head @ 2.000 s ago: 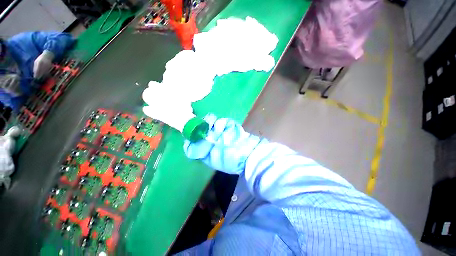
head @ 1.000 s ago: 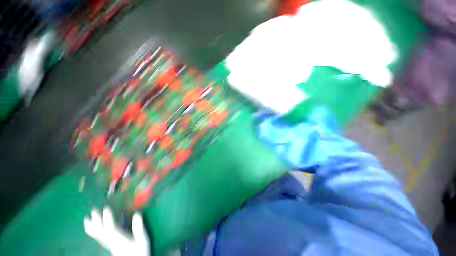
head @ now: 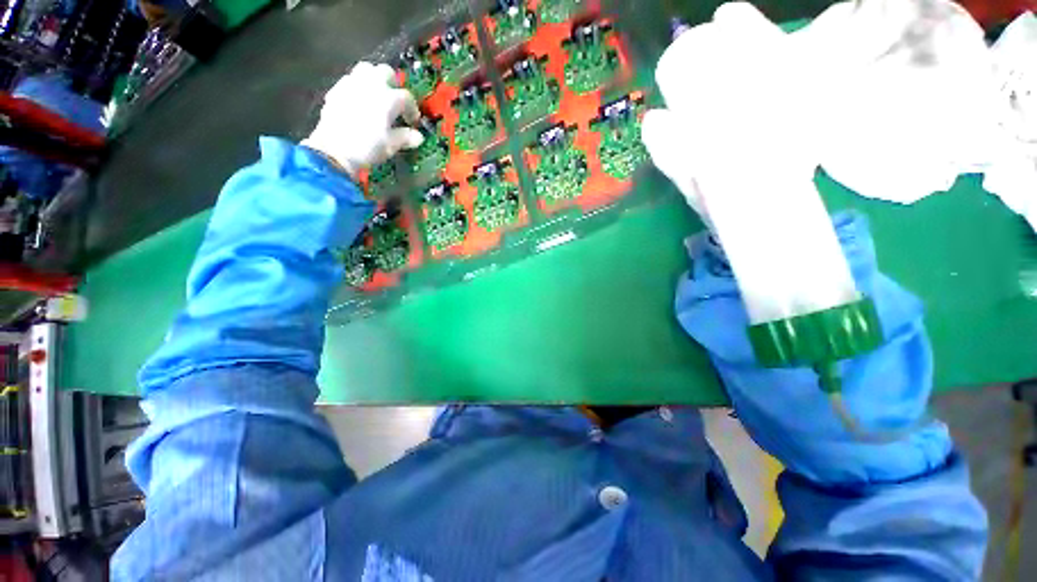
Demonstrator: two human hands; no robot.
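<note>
Green circuit boards (head: 560,171) lie in rows in a clear compartment tray (head: 560,241) with red-orange showing beneath. My left hand (head: 366,118), in a white glove, is over the left part of the tray, thumb and fingertips at a board; whether they grip it cannot be told. My right hand (head: 711,97), in an overexposed white glove, is right of the tray, closed around a long white syringe barrel (head: 785,244). Its green cap (head: 816,332) points toward me, with a thin fitting behind. A small purple point (head: 679,25) shows beyond the glove.
A crumpled white heap (head: 898,102) lies right of my right hand on the green mat (head: 512,347). A dark belt surface (head: 245,125) runs beyond the tray at left. Red-orange rails (head: 51,123) and a metal frame (head: 48,426) stand at far left.
My left hand has come from the lower edge onto the tray. The view has swung left, showing the tray nearer the middle. My right hand and barrel now show with the cap toward me.
</note>
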